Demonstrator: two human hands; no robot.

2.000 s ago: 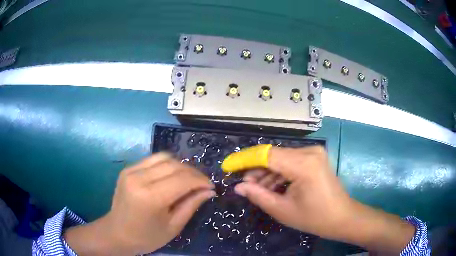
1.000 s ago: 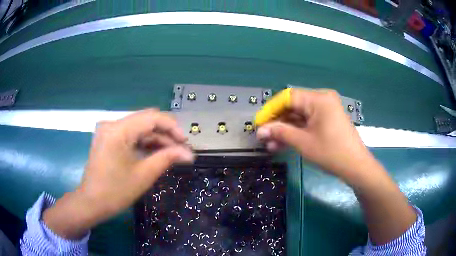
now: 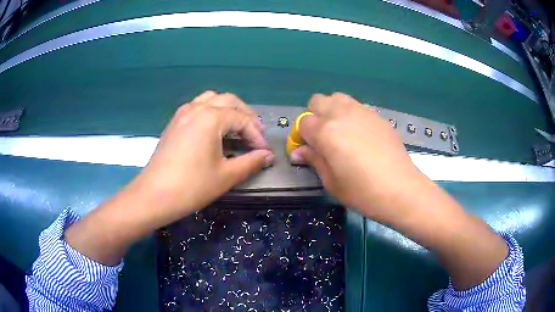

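The grey metal plate on top of the plate stack (image 3: pixel 277 178) lies behind the tray, mostly covered by both hands. My left hand (image 3: pixel 210 143) is over its left half, thumb and fingertips close together at the plate's middle. My right hand (image 3: pixel 359 152), with a yellow finger cot (image 3: pixel 295 135), presses its fingertips on the plate right of the middle. Any ring between the fingertips is too small or hidden to tell. The black parts tray (image 3: pixel 255 262) below holds many small rings with bright curved glints.
Behind the stack, another plate (image 3: pixel 283 122) shows between my hands. A further plate (image 3: pixel 420 130) lies to the right on the green belt (image 3: pixel 274 79). Parts of plates show at the far left (image 3: pixel 10 120) and far right (image 3: pixel 541 153). Red and blue bins (image 3: pixel 506 27) are at the top right.
Both hands have moved from over the tray up onto the top plate and closer together. The view has shifted, so the stack and tray appear lower. The plate at the right has moved slightly right.
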